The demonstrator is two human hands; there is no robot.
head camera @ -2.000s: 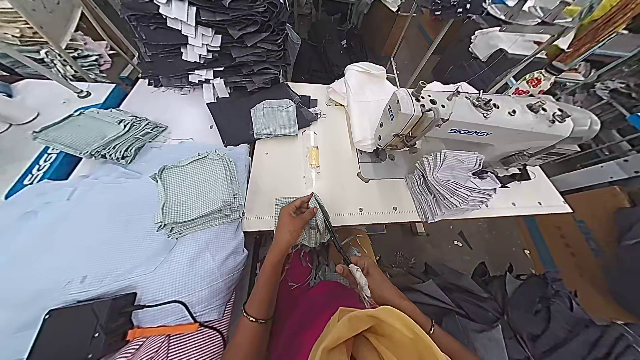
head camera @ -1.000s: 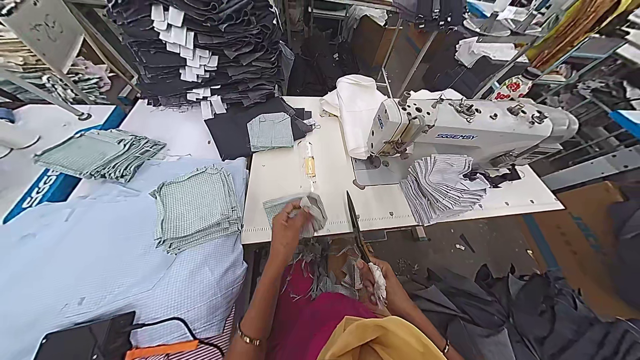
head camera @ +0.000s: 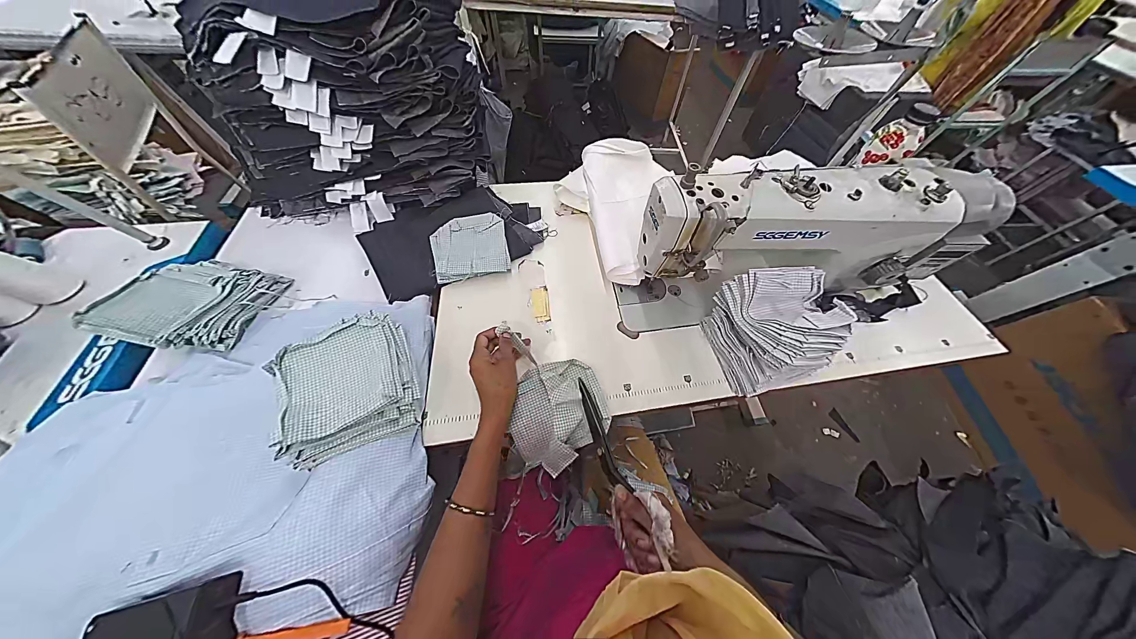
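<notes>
My left hand (head camera: pixel 495 359) pinches the upper end of a green-and-white checked fabric piece (head camera: pixel 559 404), which hangs over the front edge of the white sewing table (head camera: pixel 461 390). In my right hand (head camera: pixel 637 532) are dark fabric scissors (head camera: pixel 601 435), their handles wrapped in pale cloth. The blades point up and away from me, by the right side of the checked piece; whether they touch it I cannot tell. A yellow-and-clear object (head camera: pixel 540 304) lies beyond my left hand. Fabric strips and threads (head camera: pixel 537 510) hang near my lap.
A Gemsy sewing machine (head camera: pixel 799 222) stands at the right, with striped fabric pieces (head camera: pixel 781 328) before it. Checked stacks (head camera: pixel 342 382) lie at left on light blue cloth (head camera: pixel 204 479). Dark garments (head camera: pixel 355 98) are piled behind; dark cloth (head camera: pixel 923 550) lies lower right.
The checked piece now spreads over the table edge, where a second ago it lay flatter and partly under my left hand. My left hand has moved up from it. The scissors remain in my right hand.
</notes>
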